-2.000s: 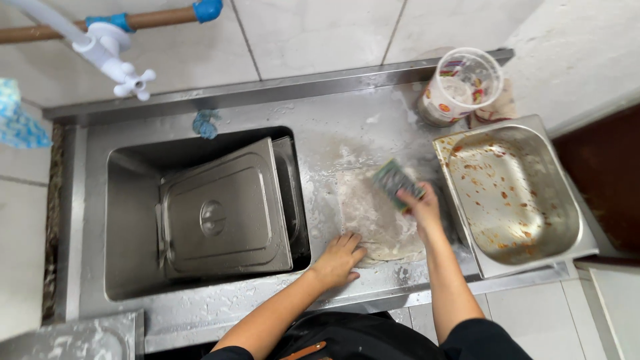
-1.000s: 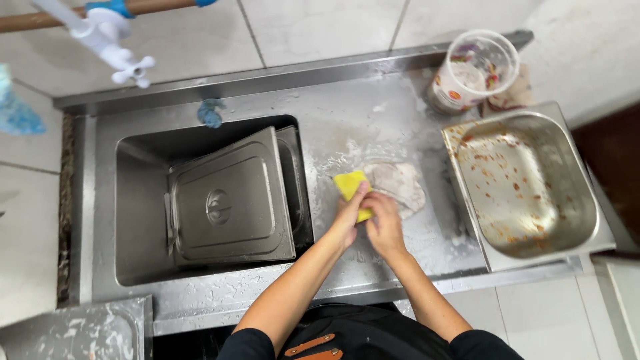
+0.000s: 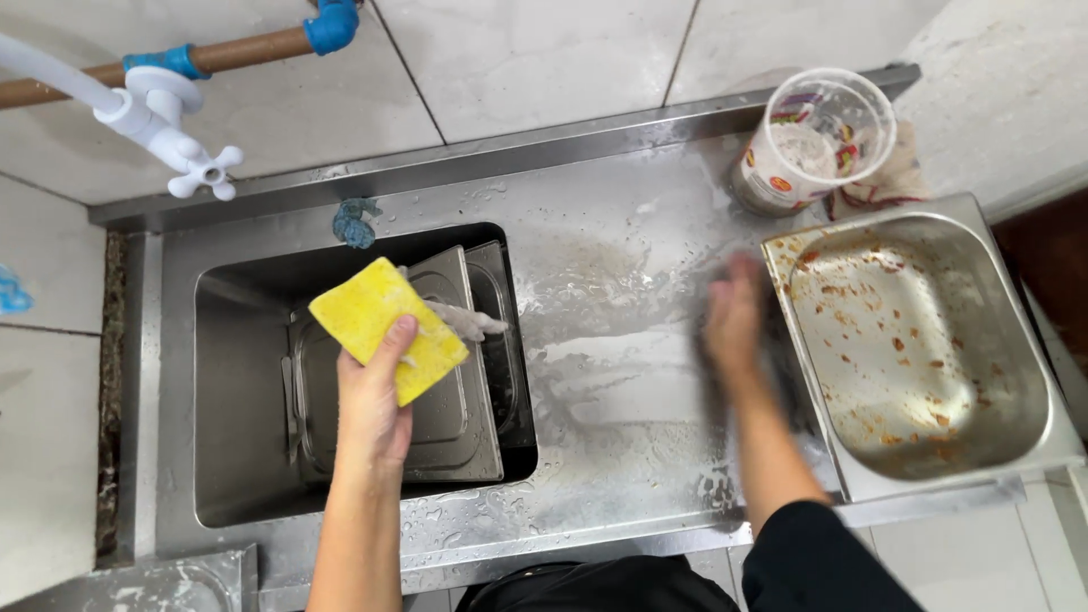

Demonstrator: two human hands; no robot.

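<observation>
My left hand (image 3: 378,399) grips a yellow sponge (image 3: 374,327) above the sink basin, its thumb pressed on the sponge's face. A wet, greyish cloth (image 3: 469,321) shows behind the sponge, reaching toward the basin's right edge; how it is held is hidden. Below them, steel pan lids (image 3: 442,433) lean inside the basin (image 3: 246,399). My right hand (image 3: 733,314), blurred, is over the wet steel counter (image 3: 612,374), just left of a soiled steel pan (image 3: 926,340) with orange-brown residue. Nothing shows in that hand, though blur hides its fingers.
A clear plastic tub (image 3: 829,136) stands at the back right beside a crumpled cloth (image 3: 884,174). Blue scrunched material (image 3: 355,223) lies behind the basin. A white tap (image 3: 174,144) hangs at upper left. Another metal tray (image 3: 170,586) is at lower left.
My hands have parted: the left has moved left over the basin with the sponge, the right toward the soiled pan. The cloth, on the counter one second ago, is now behind the sponge.
</observation>
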